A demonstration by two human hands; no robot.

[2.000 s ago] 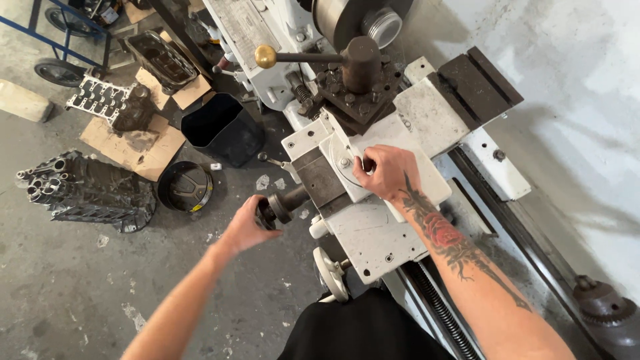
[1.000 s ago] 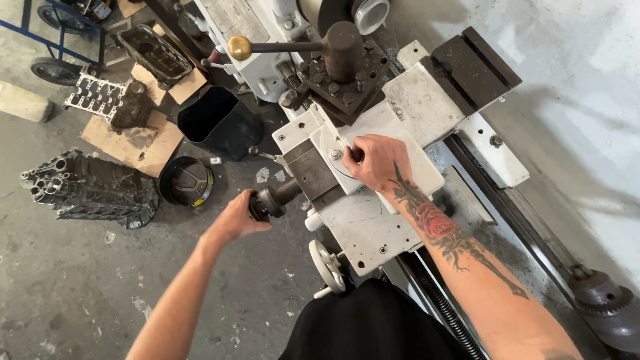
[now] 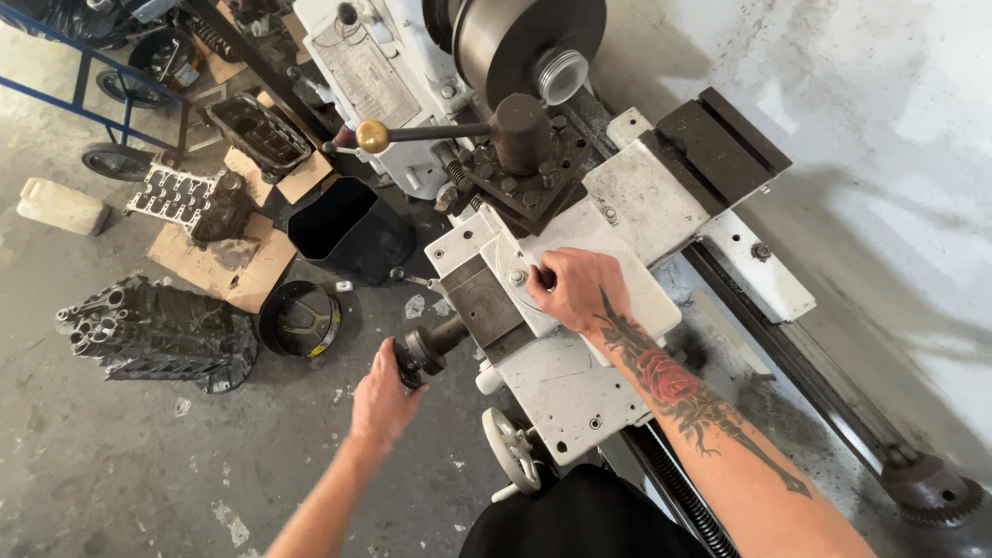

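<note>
A metal lathe fills the middle and right. My left hand (image 3: 386, 394) is closed around the dark cross-slide handle (image 3: 411, 363), left of the dark slide plate (image 3: 480, 301). My right hand (image 3: 577, 287) is closed over a small crank handle of the compound slide (image 3: 549, 277), most of which the fingers hide. Beyond it sits the tool post (image 3: 521, 133) on its square bolted block, with a lever ending in a brass ball (image 3: 373, 136). A threaded, light-coloured metal workpiece (image 3: 563, 76) is held in the lathe chuck (image 3: 504, 46), apart from the tool post.
A white handwheel (image 3: 511, 449) is near my lap. Left on the floor are an engine block (image 3: 159, 329), a round black pan (image 3: 301, 318), a black bin (image 3: 356, 232), a cylinder head (image 3: 174, 198) on cardboard, an oil pan (image 3: 260, 132) and a blue hand truck (image 3: 81, 77). The tailstock chuck (image 3: 930, 484) lies lower right.
My left hand has shifted its grip around the cross-slide handle. My right hand stays at the small crank handle. The view has shifted slightly.
</note>
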